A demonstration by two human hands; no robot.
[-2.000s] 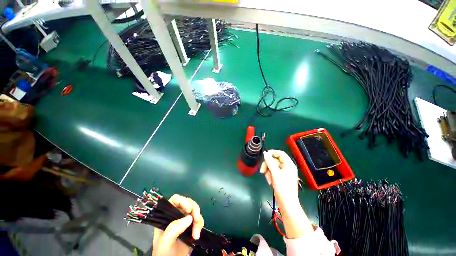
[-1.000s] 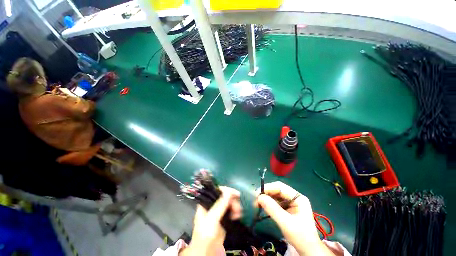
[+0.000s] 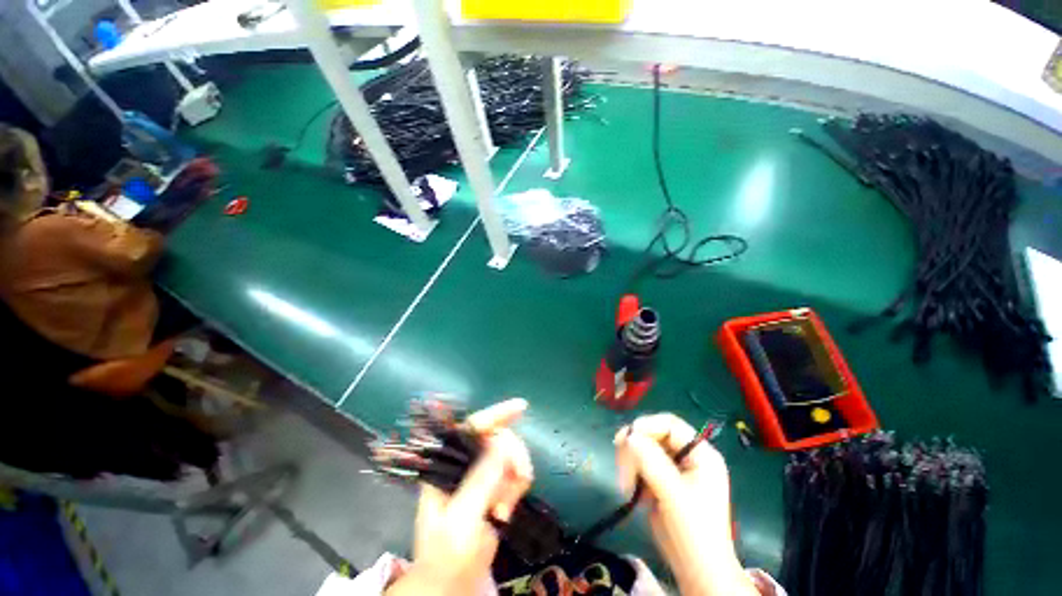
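Note:
My left hand (image 3: 478,483) is closed around a bunch of thin black cables (image 3: 440,463) over the bench's front edge. Their reddish and pale tips point left and are blurred. My right hand (image 3: 681,483) holds a single black cable (image 3: 615,516) between thumb and fingers, apart from the bunch. Coloured strands, red among them, show at the upper right of my right fingers. A small bit of red-orange shows beside my right wrist; I cannot tell what it is.
A red heat gun (image 3: 629,355) stands ahead of my hands. A red-cased meter (image 3: 798,378) lies right of it, above a dense cable row (image 3: 883,512). More cables (image 3: 949,233) lie far right. A clear bag (image 3: 559,236) lies by the shelf legs. A person (image 3: 82,274) sits far left.
The bench view has shifted left since one second ago. The strands now show at the right side of my right hand, not upright above its thumb. The orange-red loops are mostly hidden.

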